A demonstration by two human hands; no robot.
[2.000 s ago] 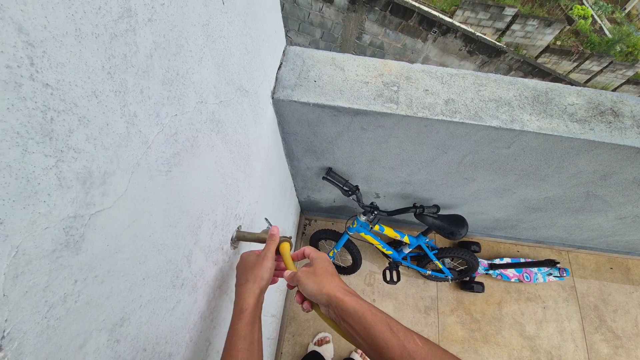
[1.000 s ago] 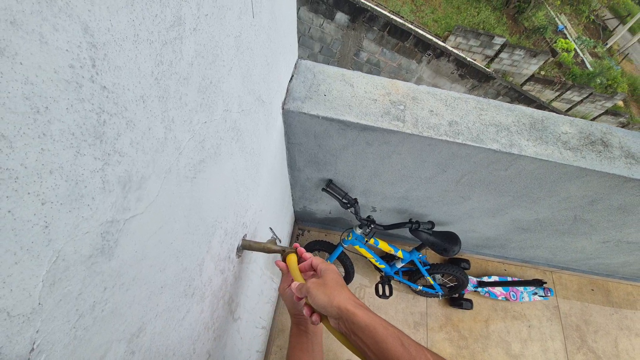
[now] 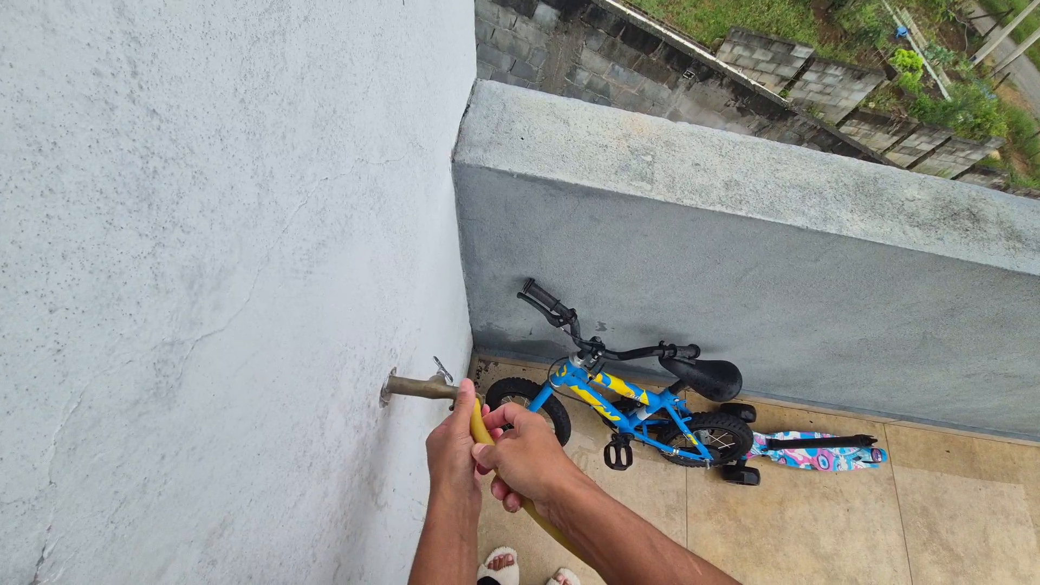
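A brass wall tap (image 3: 421, 388) with a small metal lever handle (image 3: 443, 370) sticks out from the white wall. A yellow garden hose (image 3: 480, 424) has its end at the tap's outlet and runs down to the lower right, beneath my right forearm. My left hand (image 3: 455, 451) is closed around the hose near its end, thumb up against the tap's spout. My right hand (image 3: 524, 455) grips the hose just below, fingers curled over it. Both hands partly cover the join between hose and outlet, so how far the hose sits on it is hidden.
A blue and yellow child's bicycle (image 3: 617, 406) with training wheels stands by the low grey parapet wall (image 3: 731, 292). Behind it, a colourful scooter (image 3: 821, 452) rests on the tiled floor (image 3: 804, 520). My feet in fluffy slippers (image 3: 500, 566) show at the bottom edge.
Both hands stay on the hose by the tap. The left hand, lower behind the hose a second ago, now has its thumb up against the spout.
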